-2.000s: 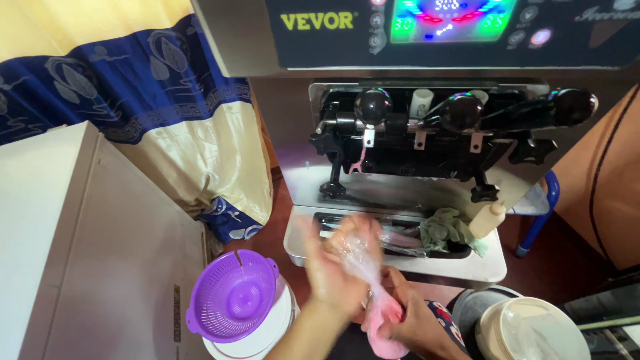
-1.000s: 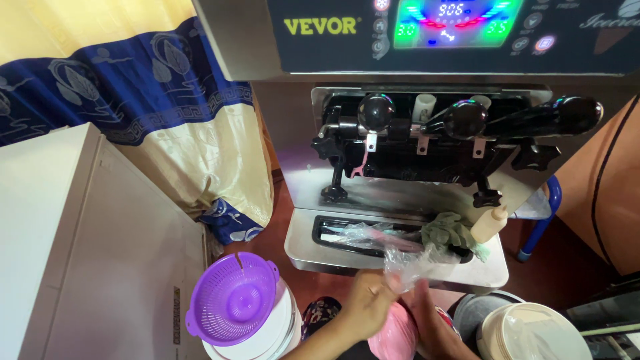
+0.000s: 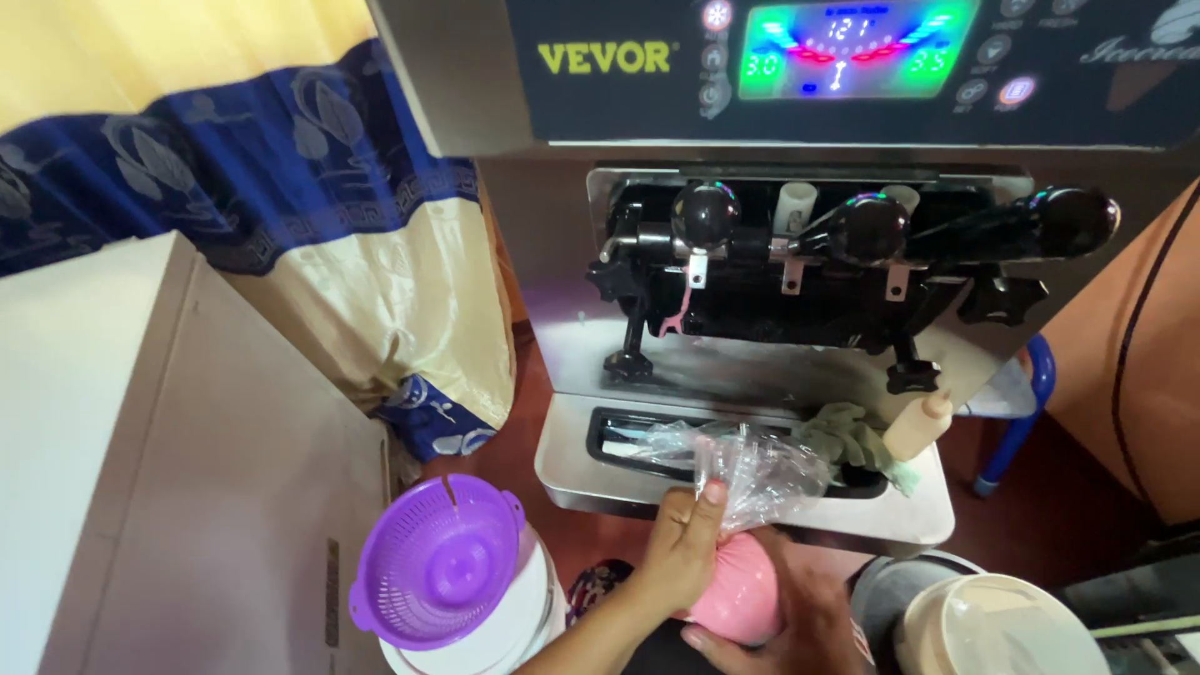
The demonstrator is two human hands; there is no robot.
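A clear plastic bag (image 3: 764, 478) bulges at its lower end with pink soft-serve mix (image 3: 741, 595). My left hand (image 3: 682, 548) pinches the gathered neck just above the pink mass. Around the right side and underside of the filled part, my right hand (image 3: 797, 619) is cupped, partly blurred. Both hands are in front of a VEVOR soft-serve machine (image 3: 605, 56), below its black levers (image 3: 708, 216). Pink residue (image 3: 677, 314) clings under the left lever. Loose clear plastic (image 3: 670, 441) lies over the drip tray (image 3: 609, 412).
A purple plastic colander (image 3: 441, 562) rests on a white lidded bucket (image 3: 544, 609) at lower left. A green cloth (image 3: 844, 436) and a cream squeeze bottle (image 3: 919, 427) sit on the machine's ledge. Round plastic tubs (image 3: 1003, 623) stand at lower right, and a white cabinet (image 3: 234, 450) at left.
The pink mass has become a rounded ball at the bag's bottom, where two seconds ago it was elongated. My left hand, spread open then, now grips the bag's neck. The display's number has changed.
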